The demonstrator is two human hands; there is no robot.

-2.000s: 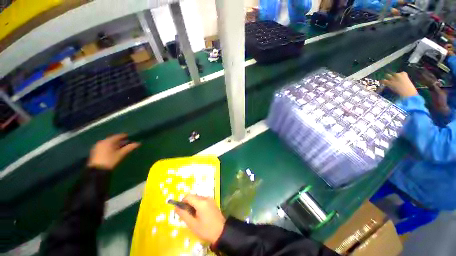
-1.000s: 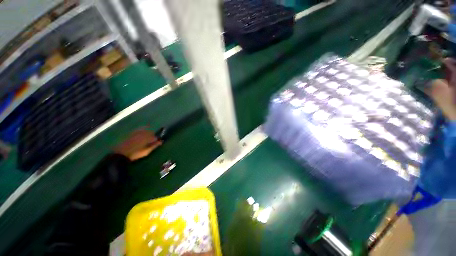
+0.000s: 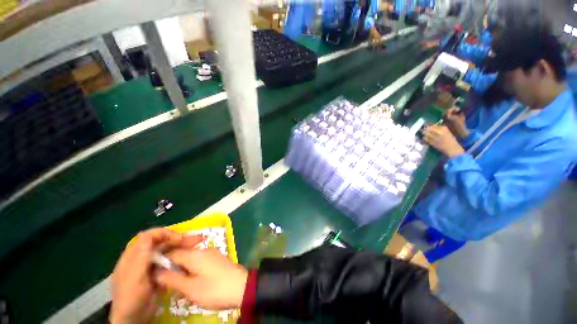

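My left hand (image 3: 136,276) and my right hand (image 3: 205,273) are close together over the yellow tray (image 3: 232,240), fingers touching or nearly so. My right hand is closed on a slim pale tool (image 3: 166,261) that points towards my left hand. My left hand is curled; what it holds, if anything, is hidden by the fingers. Small white parts (image 3: 215,238) are heaped in the tray. Two small electronic units, one nearer (image 3: 162,207) and one farther (image 3: 230,171), lie on the green conveyor.
A tall stack of blister trays (image 3: 354,161) stands right of the metal post (image 3: 237,95). Loose white pieces (image 3: 274,228) lie on a yellowish patch right of the tray. Black carrier trays (image 3: 283,58) are across the conveyor. A person in a blue smock (image 3: 506,177) works at the right.
My left hand has come back from the conveyor to the tray and met my right hand. The view has swung right, showing more of the neighbouring person. Two units now show on the conveyor.
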